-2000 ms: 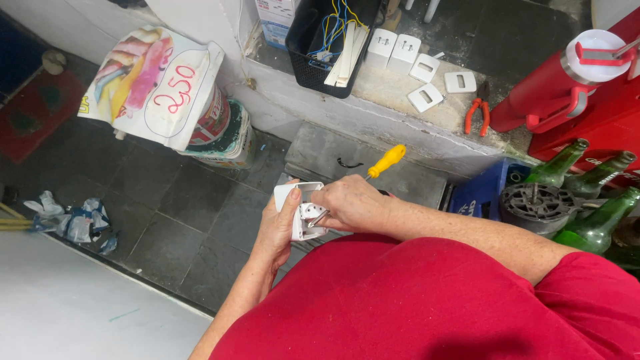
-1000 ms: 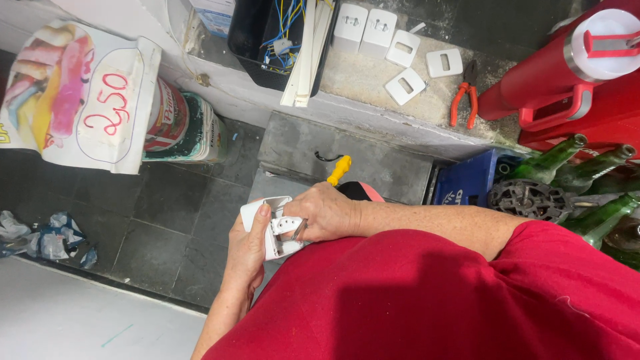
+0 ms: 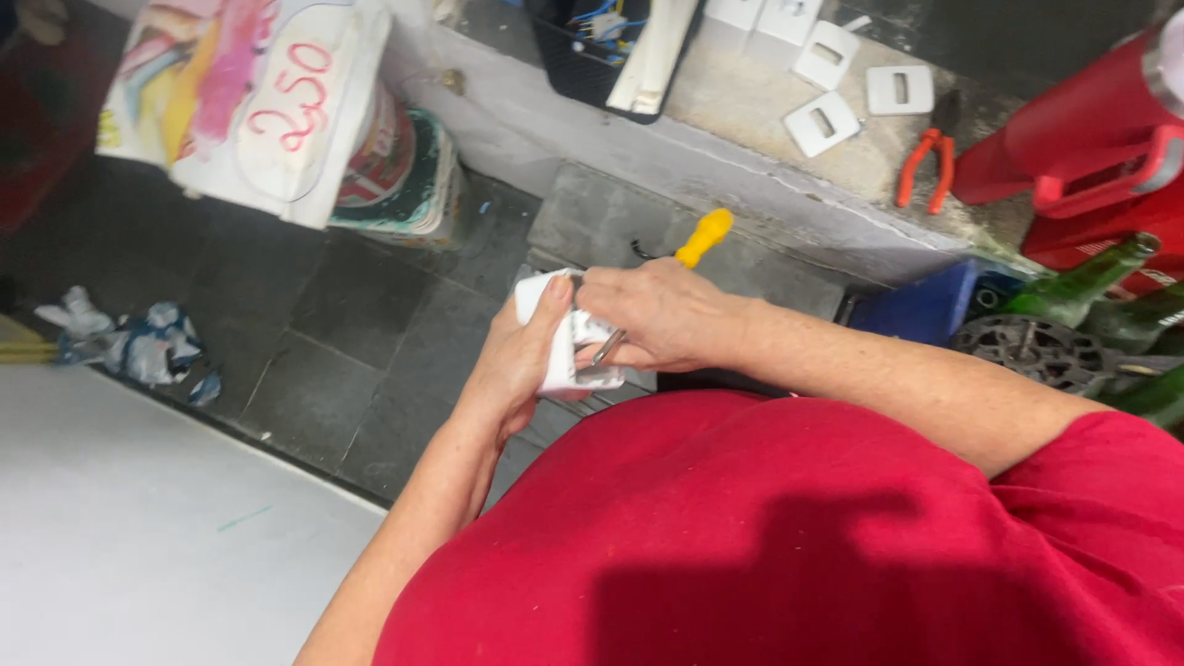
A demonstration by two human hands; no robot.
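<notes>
A white plastic electrical box [image 3: 558, 356] is gripped by my left hand [image 3: 518, 356], its thumb pressed on the near side wall. At the open side of the box, my right hand [image 3: 661, 310] has its fingers around a small metal piece [image 3: 608, 346], perhaps a tool's shaft; its other end is hidden. A white socket piece [image 3: 588, 326] shows between my right fingers and the box. Just beyond my right hand lies a screwdriver's yellow handle [image 3: 705, 238], partly hidden by the hand.
On the ledge are white cover plates [image 3: 821, 123], red-handled pliers [image 3: 926, 168], a red tumbler [image 3: 1064, 120] and a black bin [image 3: 592, 69] with wires. Green bottles [image 3: 1082, 277] stand at right, a bucket [image 3: 416, 176] at left, crumpled plastic [image 3: 153, 342] on the floor.
The view has shifted. Both hands stay at the white box, with the metal piece in my right fingers; nothing has plainly been let go.
</notes>
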